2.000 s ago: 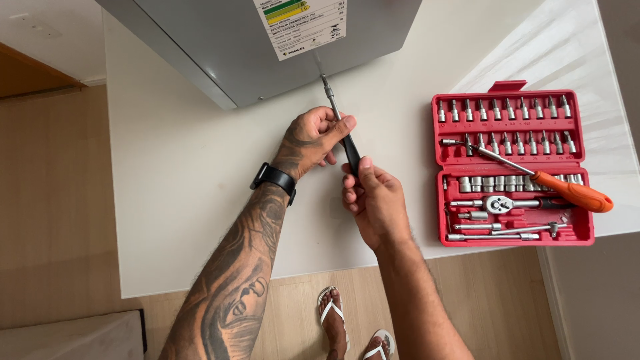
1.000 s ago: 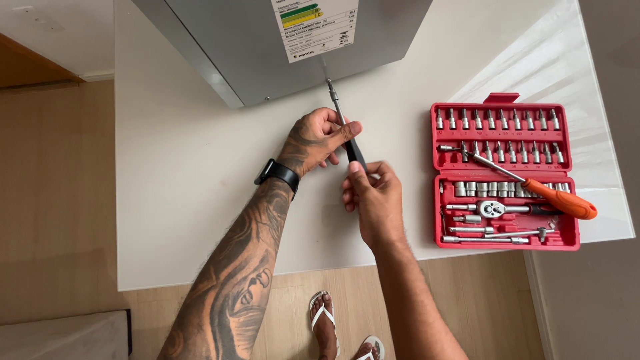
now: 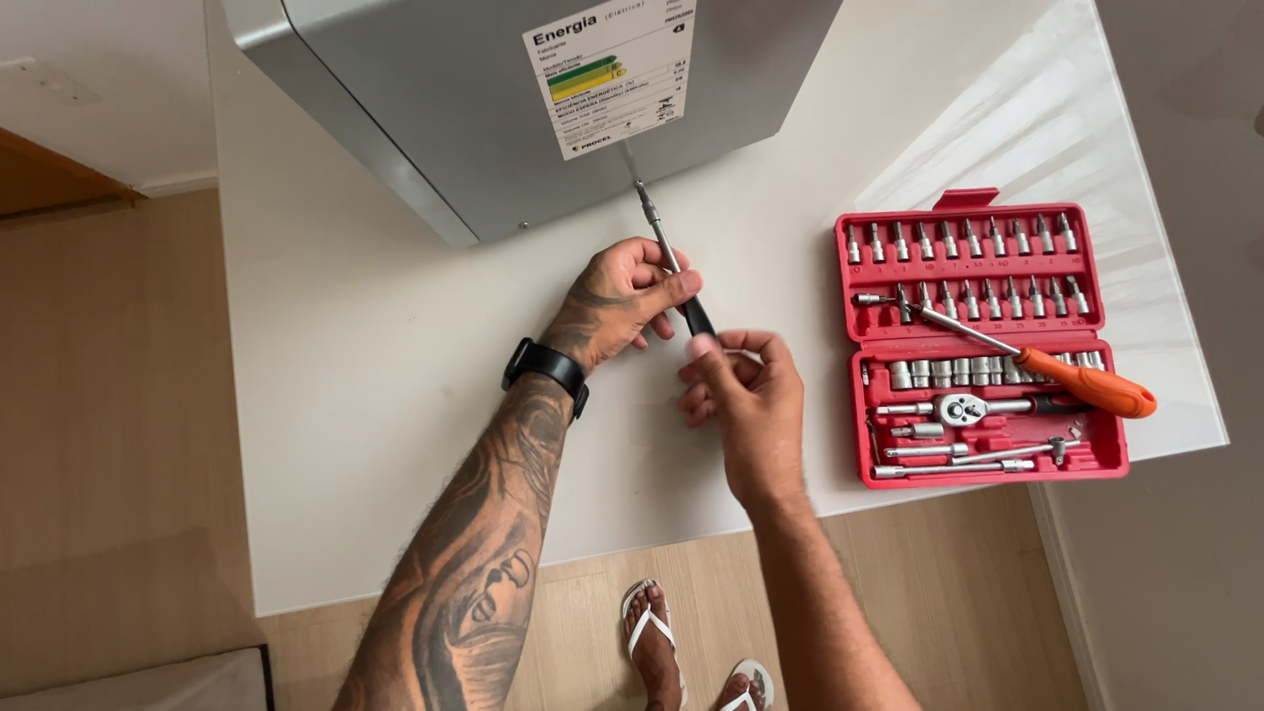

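Note:
A grey metal appliance (image 3: 425, 99) stands at the table's far side, an energy label (image 3: 612, 79) on its panel. My left hand (image 3: 622, 301), below that panel, pinches the shaft of a black-handled screwdriver (image 3: 664, 237) between thumb and fingers. The driver's bit end meets the panel's lower edge, just under the label; what it touches there is too small to tell. My right hand (image 3: 746, 395) has its thumb and index finger at the end of the black handle, its other fingers curled loosely and slightly blurred. A small screw (image 3: 524, 225) shows at the panel's lower left.
To the right, an open red socket-set case (image 3: 987, 341) holds bits, sockets, a ratchet (image 3: 963, 409) and extension bars. An orange-handled screwdriver (image 3: 1096, 383) lies across it, its handle over the case's right edge. The white table's (image 3: 346, 474) front edge runs beneath my forearms.
The fingers of my right hand have shifted on the black handle. My left hand still steadies the shaft, and the bit end stays at the panel's lower edge.

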